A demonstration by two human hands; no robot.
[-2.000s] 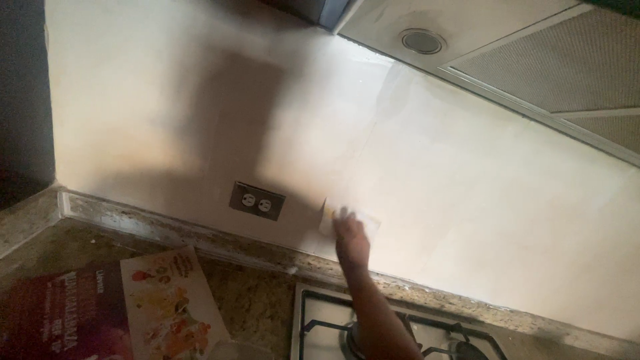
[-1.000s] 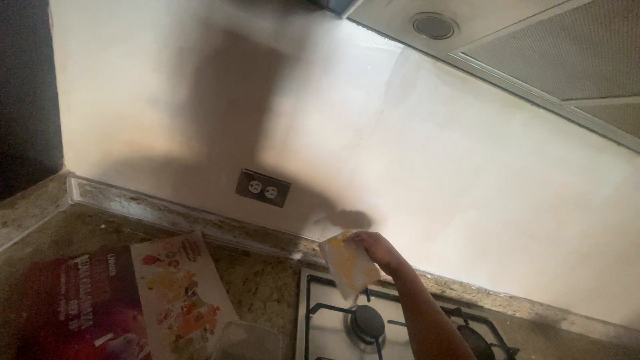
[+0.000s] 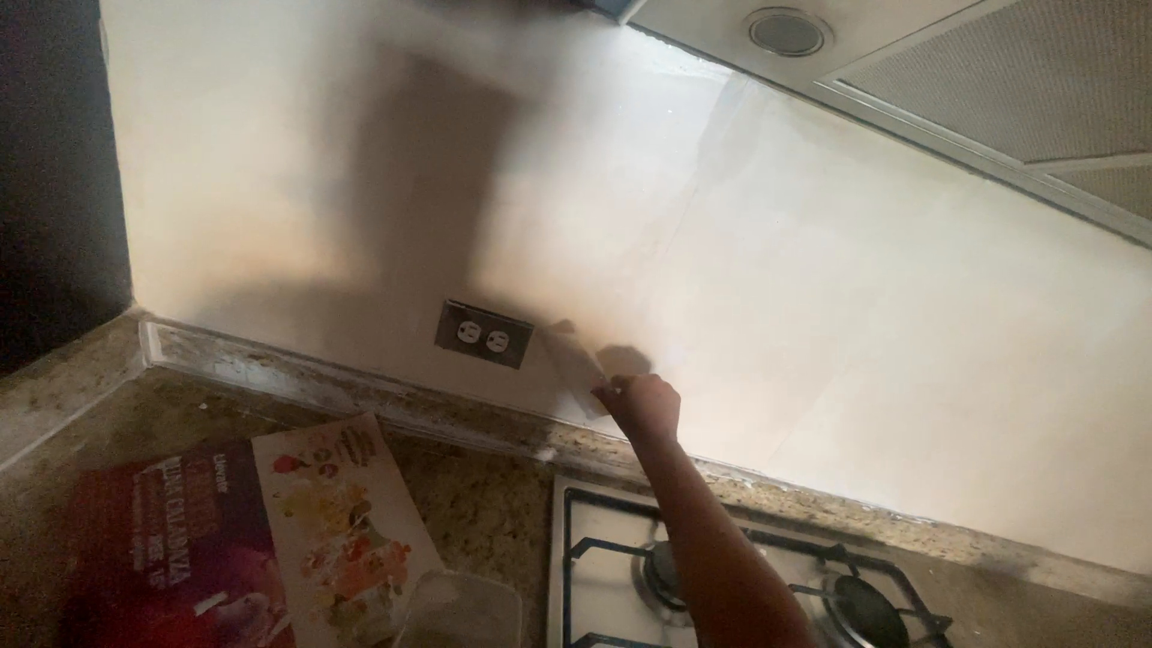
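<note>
My right hand (image 3: 650, 403) reaches up from the lower right and grips a thin, flat, pale piece (image 3: 576, 371) whose kind I cannot tell for sure. The piece is blurred and lies against or close to the pale wall (image 3: 792, 297), right of a double electrical outlet (image 3: 484, 334) and just above the stone backsplash strip (image 3: 432, 396). A hand shadow falls on the wall beside it. My left hand is out of the frame.
A gas cooktop (image 3: 598, 585) with black grates lies under my right forearm. On the stone counter (image 3: 468, 472) are a printed cardboard sheet (image 3: 333, 522) and a clear plastic container (image 3: 463, 612). A range hood (image 3: 972, 81) juts out at upper right.
My right hand has moved from over the cooktop's back edge, one second ago, up and left to the wall near the outlet, with the flat piece still in it.
</note>
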